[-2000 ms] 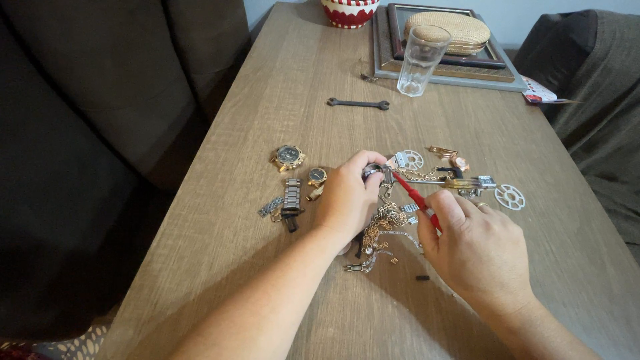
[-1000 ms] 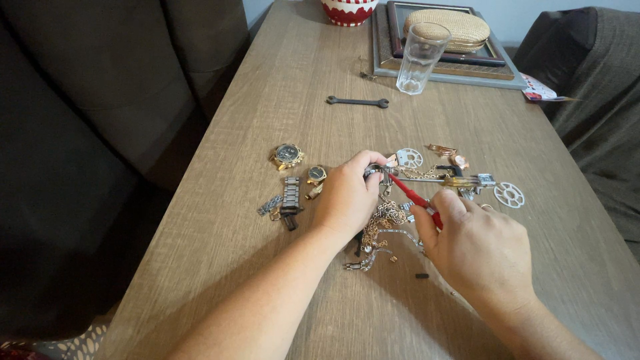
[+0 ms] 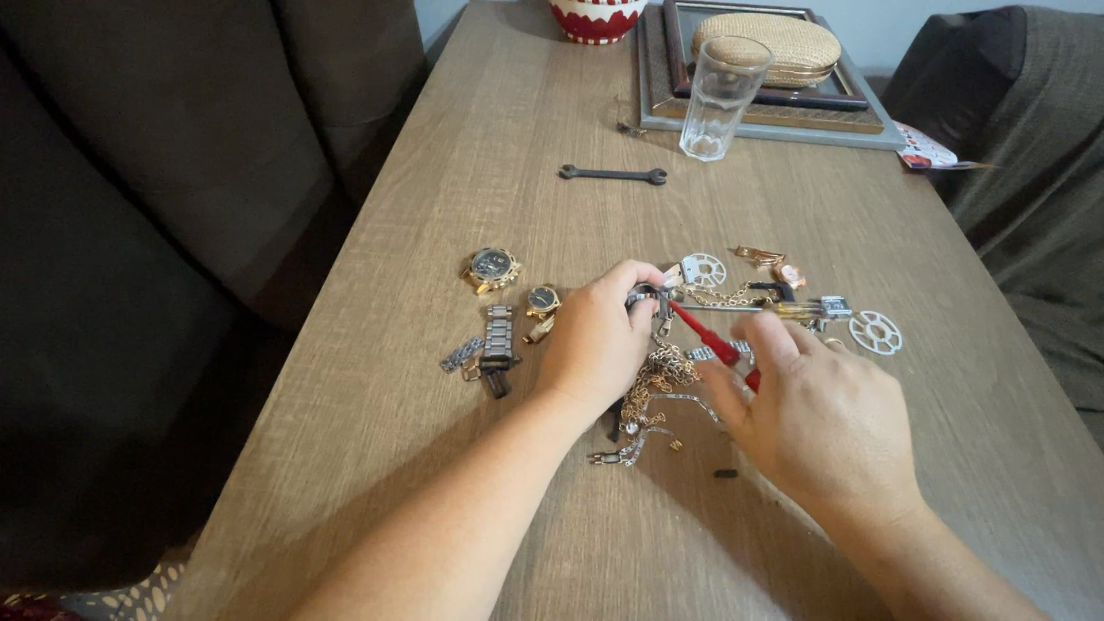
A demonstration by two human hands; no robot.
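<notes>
My left hand (image 3: pixel 604 336) pinches a small dark metal watch part (image 3: pixel 642 296), mostly hidden by the fingers. A red-handled screwdriver (image 3: pixel 707 335) is in my right hand (image 3: pixel 811 401), its tip against that part. Below lies a tangle of gold-coloured chains (image 3: pixel 660 375) and a thin silver-coloured bracelet (image 3: pixel 634 448). Left of my left hand are a large gold-coloured watch (image 3: pixel 492 267), a smaller one (image 3: pixel 542 299) and a metal watch band (image 3: pixel 498 335). Behind my hands lie a screwdriver with a clear yellowish handle (image 3: pixel 798 310) and a rose-gold watch (image 3: pixel 788 275).
A dark open-ended wrench (image 3: pixel 612 175) lies farther back. Behind it stand a glass tumbler (image 3: pixel 723 99) and stacked picture frames (image 3: pixel 776 129) bearing a woven case (image 3: pixel 780 47). A red and white bowl (image 3: pixel 597 19) is at the far edge. Dark chairs (image 3: pixel 1018 164) flank the table.
The fingers of my right hand have loosened and spread a little around the red screwdriver handle. My left hand holds the small metal part in about the same place.
</notes>
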